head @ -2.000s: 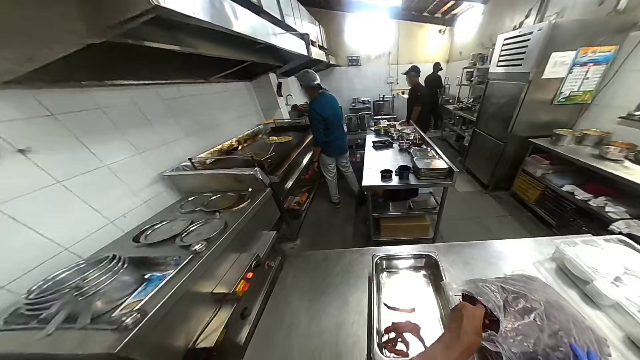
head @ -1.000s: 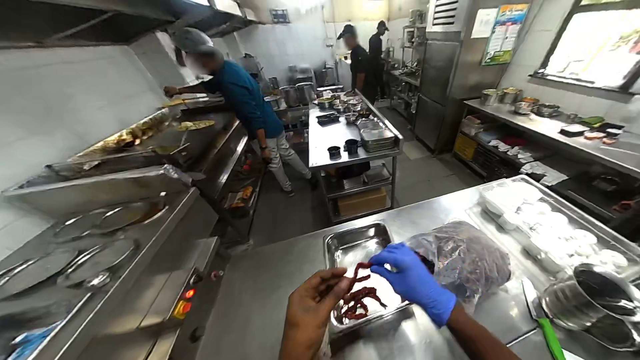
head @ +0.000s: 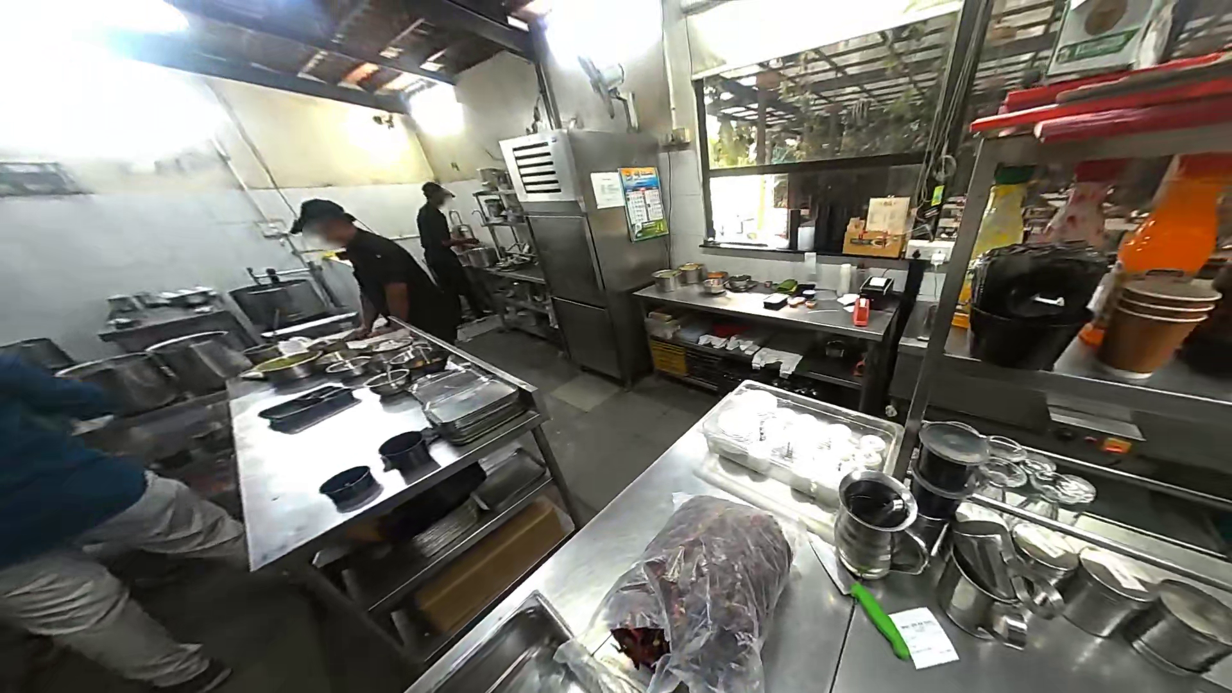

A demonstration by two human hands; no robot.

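Note:
Neither my left hand nor my right hand shows in the head view now. A clear plastic bag (head: 727,568) filled with dark red pieces, which look like dried chillies, lies on the steel counter, its mouth toward the lower left. Left of it, the steel tray (head: 525,640) is cut off by the bottom edge, and most of its inside is out of view. A knife with a green handle (head: 879,621) lies right of the bag, beside a small printed slip (head: 924,637).
A clear tub (head: 804,443) of white items stands behind the bag. Steel jugs (head: 874,520) and canisters (head: 1184,621) crowd the right side under a shelf with cups (head: 1155,322). One person (head: 385,269) leans over the middle table (head: 289,481); another person (head: 87,510) is at the far left.
The view has swung far to the right. One second ago both hands, the right one in a blue glove, held a dark red piece over the tray; now both are out of the frame.

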